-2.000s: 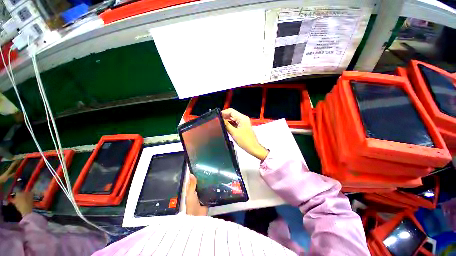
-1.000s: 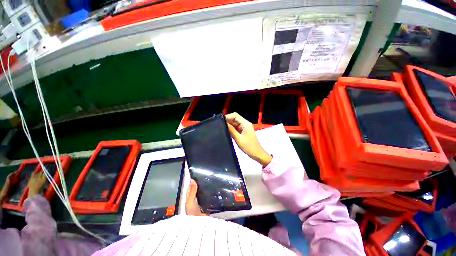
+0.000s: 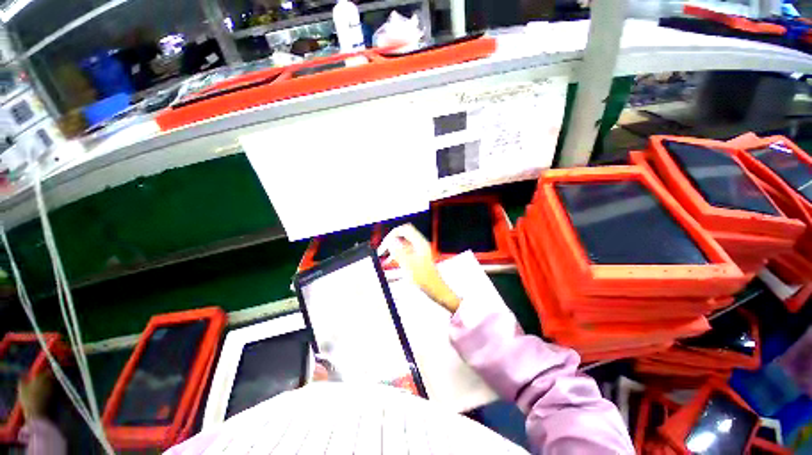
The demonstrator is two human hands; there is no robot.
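Note:
A black-framed tablet [image 3: 354, 313] is held tilted above a white tray [image 3: 450, 342], its screen bright white. My right hand [image 3: 411, 258] holds its upper right corner, fingers bent at the edge. My left hand [image 3: 313, 367] is mostly hidden; only a small blurred part shows at the tablet's lower left edge, where it holds the tablet. Another tablet [image 3: 267, 371], screen dark, lies in the white tray's left slot. The bottom of the held tablet is cut off by the striped white cloth in front of me.
Red trays with tablets stand at left [image 3: 169, 378] and behind the held tablet [image 3: 467, 227]. A tall stack of loaded red trays [image 3: 614, 289] is at right, with more beyond. White cables [image 3: 55, 293] hang at left. Another person's hand [image 3: 36, 395] is at the far left tray. Paper sheets [image 3: 347, 169] hang above.
The view has tilted up and shifted right. The held tablet's screen has gone from a dim picture to black and now bright white. The lying tablet's screen has turned from grey to dark.

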